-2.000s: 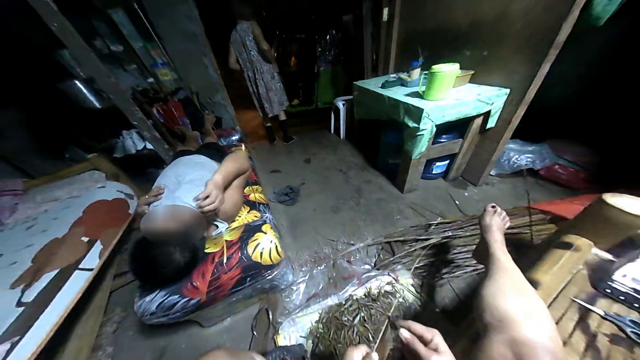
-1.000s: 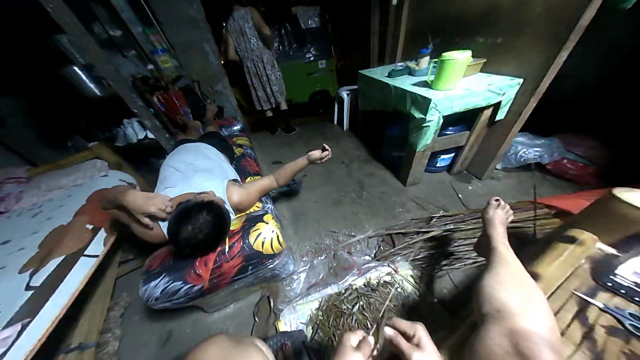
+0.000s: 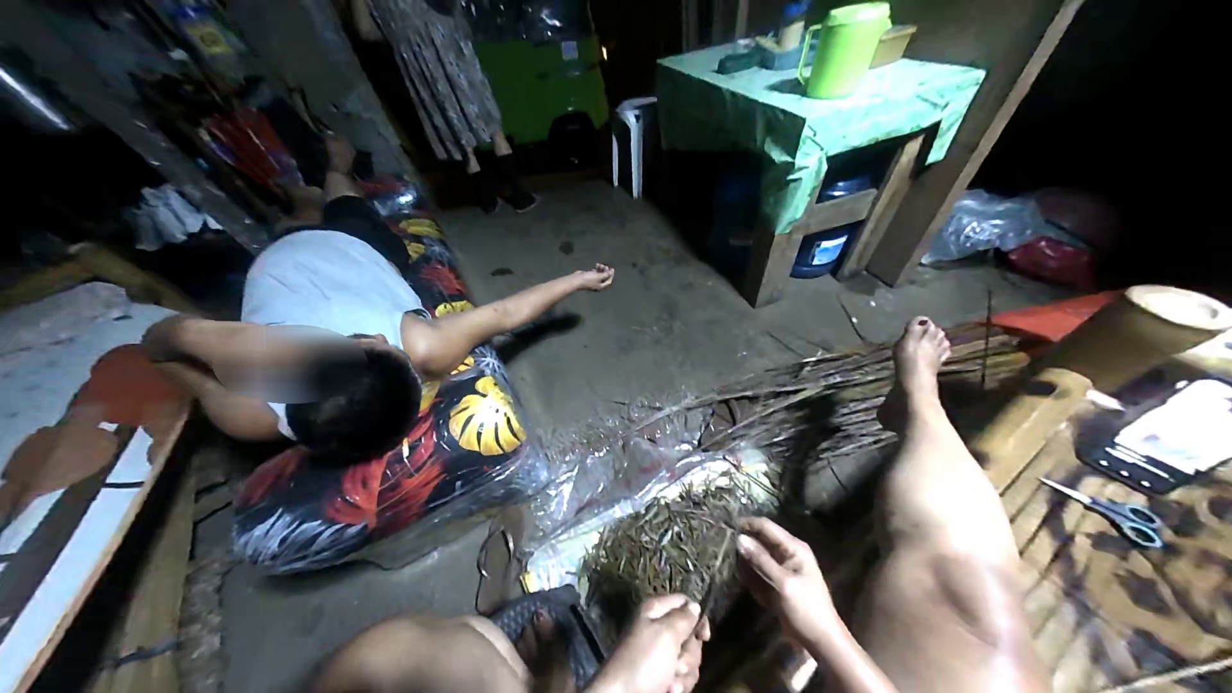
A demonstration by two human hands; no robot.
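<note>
Low in the head view, my left hand [image 3: 669, 640] has its fingers closed on a thin dark stalk. My right hand [image 3: 784, 573] is just right of it and higher, thumb and index finger pinched near the stalk's upper part; whether they grip it is unclear. Beneath and beyond both hands lies a heap of dry plant clippings [image 3: 654, 539] on clear plastic sheeting [image 3: 616, 481]. A bundle of long thin sticks [image 3: 837, 385] stretches across the floor past the heap. A pair of scissors [image 3: 1116, 510] rests on the bamboo bench [image 3: 1078, 597] at my right.
A person [image 3: 327, 289] lies on a plastic-wrapped floral mattress [image 3: 491, 414] at left, one arm out. Another person [image 3: 443, 87] stands at the back. A table with a green cover [image 3: 731, 96] bears a green pitcher [image 3: 847, 53]. A bamboo section [image 3: 1126, 337] and phone-like black case [image 3: 1145, 462] are at right.
The lying person's arm, bent near the body two seconds ago, is now stretched out over the floor. My hands, close together one second ago, are now farther apart.
</note>
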